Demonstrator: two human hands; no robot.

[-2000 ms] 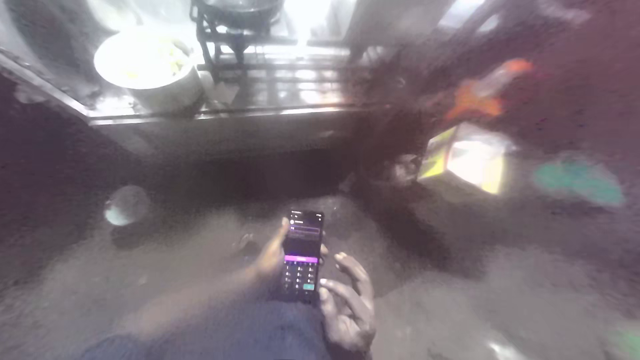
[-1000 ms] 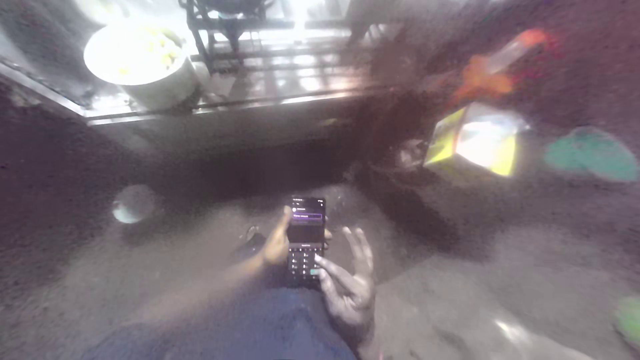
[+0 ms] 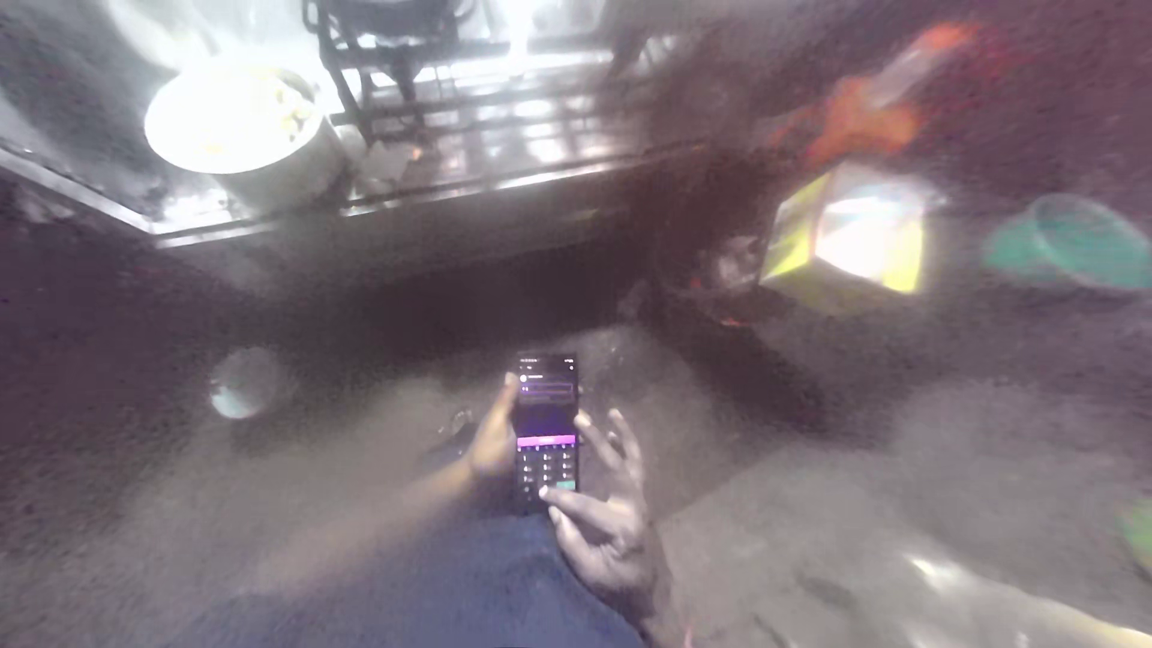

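Observation:
A smartphone (image 3: 546,418) with a dark screen, a purple bar and a number keypad stands upright in view at the lower middle. My left hand (image 3: 493,441) grips its left edge, the thumb lying along the side. On the phone's right is my right hand (image 3: 612,513), fingers spread and holding nothing. Its index fingertip is at the lower part of the keypad; whether it touches the glass I cannot tell. Dark blue cloth (image 3: 513,585) lies below the phone.
A large pot (image 3: 297,180) with pale contents stands upper left beside a black metal stand (image 3: 405,81) on a shiny metal surface (image 3: 558,171). At right are a yellow and white box (image 3: 796,247), a blurred orange object (image 3: 864,121) and a green bowl-like object (image 3: 1093,243).
My right index finger has shifted to a lower spot on the keypad. The purple bar, not visible one second ago, shows again on the screen. My left hand still holds the phone.

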